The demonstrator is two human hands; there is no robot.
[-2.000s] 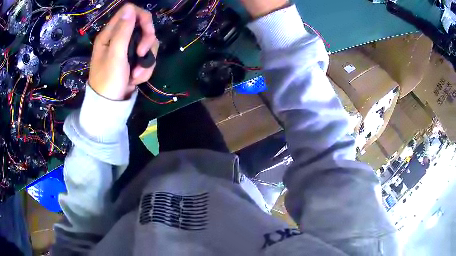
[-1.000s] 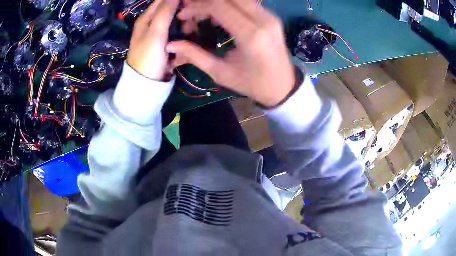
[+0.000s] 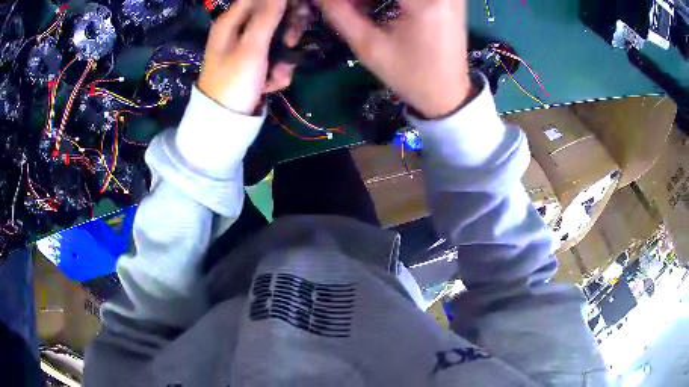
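My left hand (image 3: 245, 53) is at the top edge with its fingers curled around a dark part (image 3: 301, 23), mostly hidden and partly cut off by the frame. My right hand (image 3: 412, 53) is just to its right, blurred and cut off at the top; its fingers reach toward the part, and I cannot tell whether it holds anything. A black motor unit (image 3: 495, 64) with red and yellow wires lies on the green bench right of my right hand. Another dark unit (image 3: 384, 109) is partly hidden below my right hand.
Many wired motor units (image 3: 94, 32) crowd the green bench (image 3: 555, 49) on the left. A black and silver fixture (image 3: 642, 26) stands at the top right. Cardboard cartons (image 3: 578, 143) are beyond the bench edge. A blue stool or bin (image 3: 87, 246) is at the lower left.
My right hand has come in from the top edge toward my left hand. Since one second ago both hands have shifted up slightly. A dark unit below my right hand is now exposed.
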